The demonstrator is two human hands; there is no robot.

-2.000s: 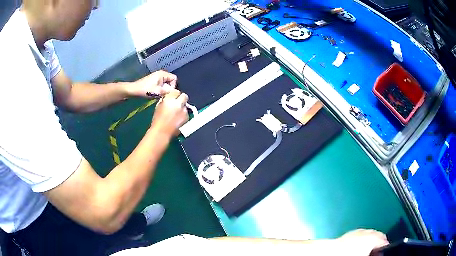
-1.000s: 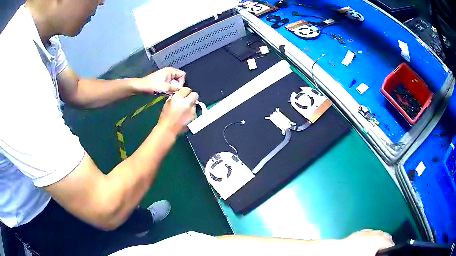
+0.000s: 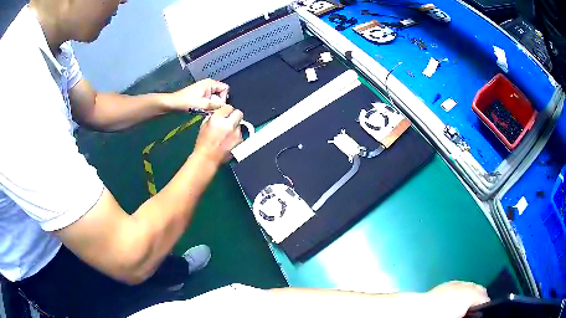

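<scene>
My left hand (image 3: 460,298) is at the bottom right, at the end of my outstretched forearm, partly cut off by the lower edge. Its fingers are on the near left end of a dark flat object (image 3: 518,306), possibly the mini laptop, and appear to hold it. Most of that object is outside the picture. My right hand is not in view.
At left, another person (image 3: 37,155) works with both hands on something small. A heatsink-and-fan assembly (image 3: 338,185) lies on a black mat (image 3: 310,161) on the green bench. Behind are a blue tray surface (image 3: 403,56) and a red bin (image 3: 481,105) of dark parts.
The camera view has shifted slightly, moving the bench within the picture. My left hand stays at the dark object. The other person's hands remain close together.
</scene>
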